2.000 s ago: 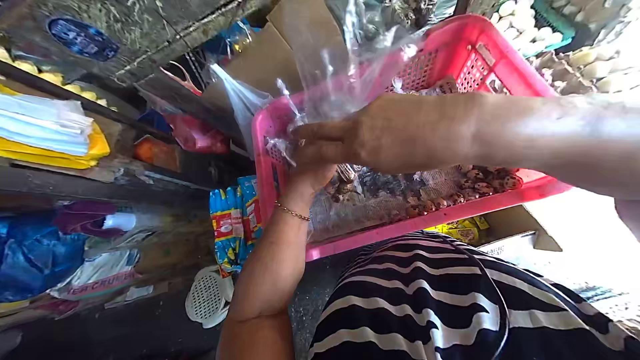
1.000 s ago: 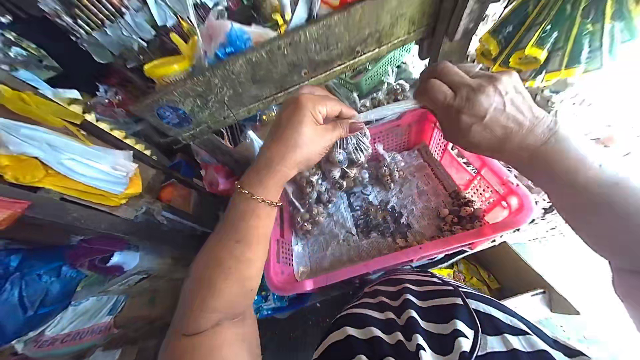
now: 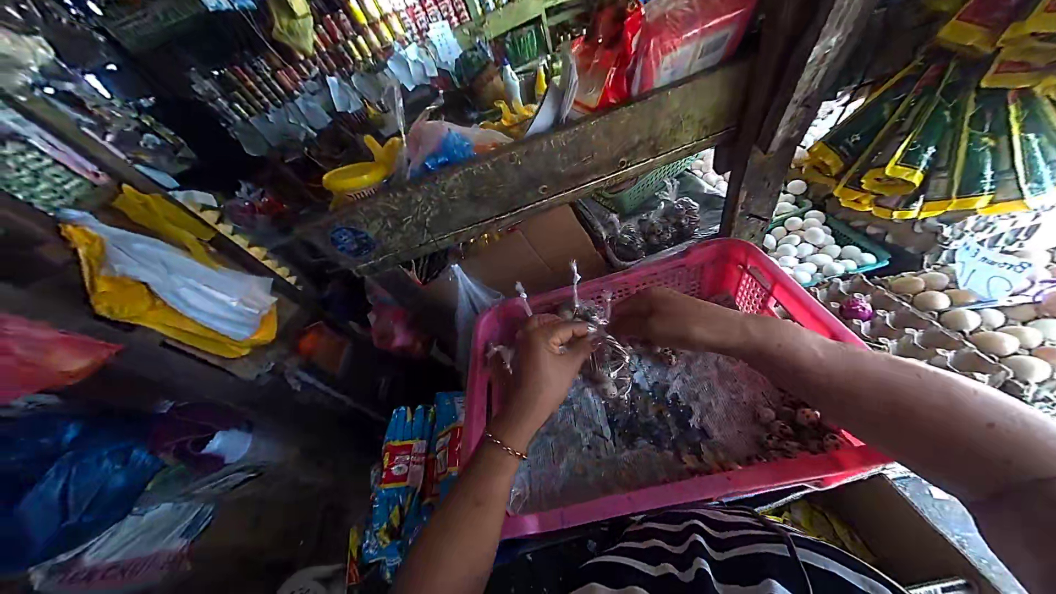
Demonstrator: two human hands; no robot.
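Note:
A pink plastic basket (image 3: 660,505) lies in front of me, lined with clear plastic. Over its left part, my left hand (image 3: 544,359) pinches the top of a clear plastic bag of small speckled eggs (image 3: 610,371). My right hand (image 3: 672,320) is at the same bag's neck, its fingertips partly hidden, so its hold is unclear. Knotted bag tops (image 3: 575,280) stick up just behind my hands. Loose small speckled eggs (image 3: 796,425) are gathered in the basket's right front corner.
A wooden beam (image 3: 536,181) crosses behind the basket. White eggs (image 3: 813,243) in a green basket and larger eggs in trays (image 3: 932,322) stand at the right. Blue packets (image 3: 400,478) are at the basket's left side. More bagged eggs (image 3: 660,223) lie behind it.
One second ago my hands were apart, the left with a bag of small eggs, the right at its stretched top. Now they are close together over the basket's left part. The view has shifted.

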